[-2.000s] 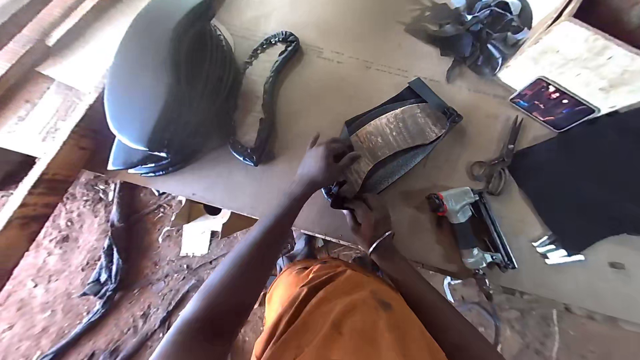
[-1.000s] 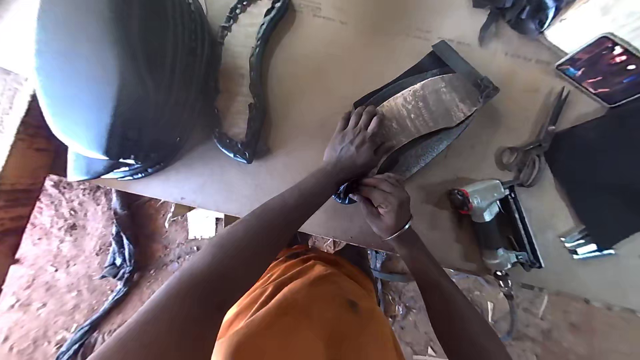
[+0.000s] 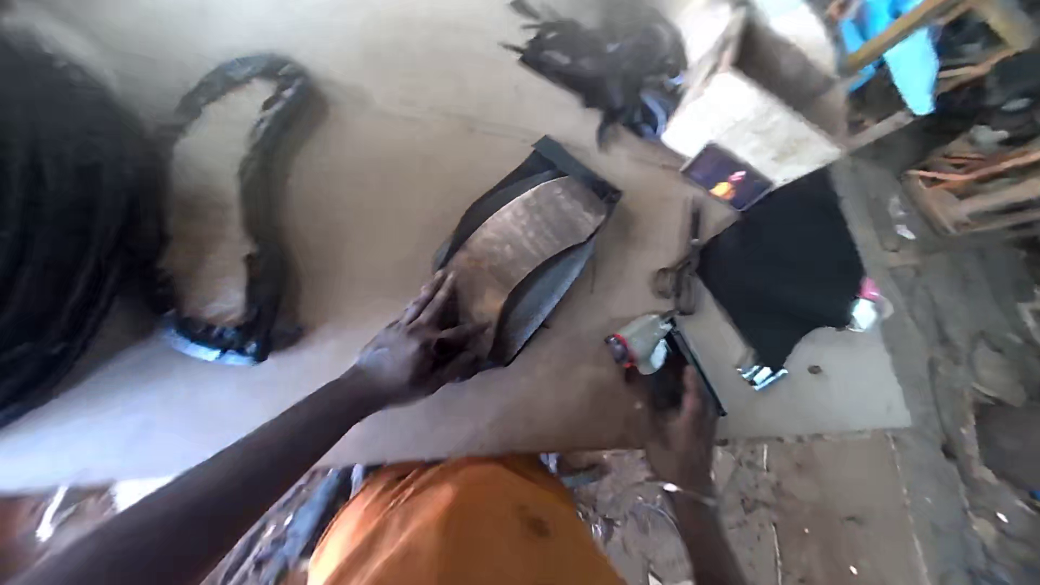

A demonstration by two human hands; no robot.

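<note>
A curved wooden panel point(image 3: 528, 236) lies on the table with black sheet material point(image 3: 546, 302) along its sides and far end. My left hand point(image 3: 426, 345) is on its near end, fingers closed over the edge, where it seems to pinch the black material. Over the handle of a pneumatic stapler point(image 3: 650, 345) lies my right hand point(image 3: 678, 406); blur hides how far its fingers wrap round. Scissors point(image 3: 686, 268) rest just beyond the stapler, beside a black sheet point(image 3: 788, 260).
A black-wrapped loop-shaped piece point(image 3: 264, 203) lies at left, beside a large black padded form point(image 3: 65, 219). Black scraps point(image 3: 609, 61), an open box point(image 3: 756, 114) and a phone point(image 3: 727, 176) are at the far right. Staple strips point(image 3: 762, 375) sit near the black sheet.
My right hand has left the near end of the panel and moved right to the stapler. My left hand has stayed at the panel. The view has shifted.
</note>
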